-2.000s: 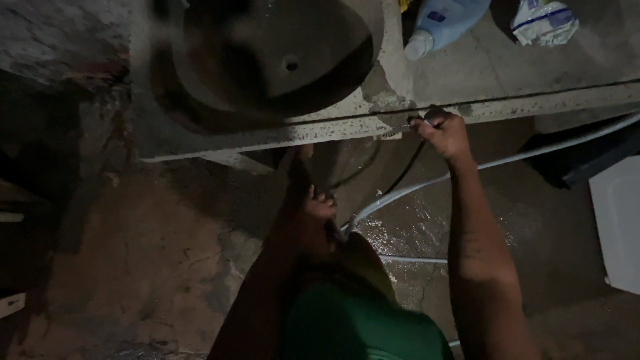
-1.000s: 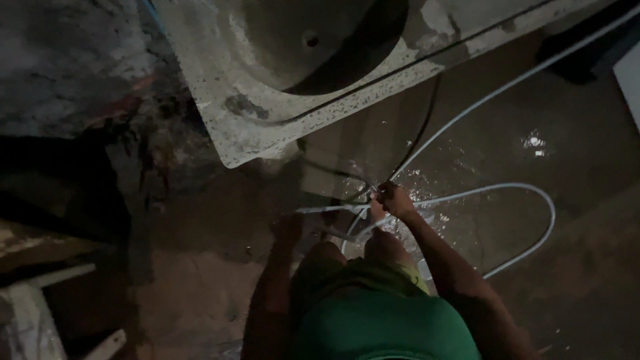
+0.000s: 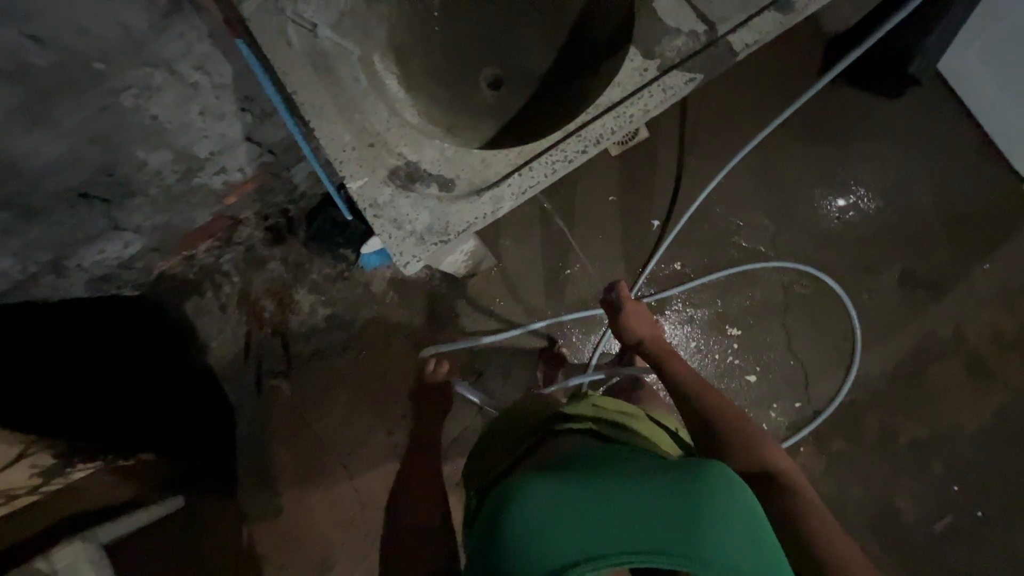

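A pale hose (image 3: 744, 164) runs down from the upper right, and lengths of it cross near my legs, with a wide loop on the wet floor to the right. My left hand (image 3: 434, 380) is closed on a bend of the pale hose, left of my knees. Around the hose crossing, my right hand (image 3: 628, 316) is closed; a dark hose (image 3: 680, 160) hangs down behind the pale one to that spot. Which of the two my right hand grips is hard to tell in the dim light. My feet are partly hidden by my clothes and the hose.
Ahead is a worn speckled stone sink (image 3: 384, 168) with a round basin. A blue pipe (image 3: 292, 128) runs along its left side by the rough wall (image 3: 120, 144). A floor drain cover (image 3: 628, 139) lies under the front edge. A white panel (image 3: 988, 72) stands at upper right, wooden pieces lower left.
My right hand has come down from the sink's front edge to the hose crossing. My left hand has moved out to the left. A loop of hose now spreads to the right. The view has turned.
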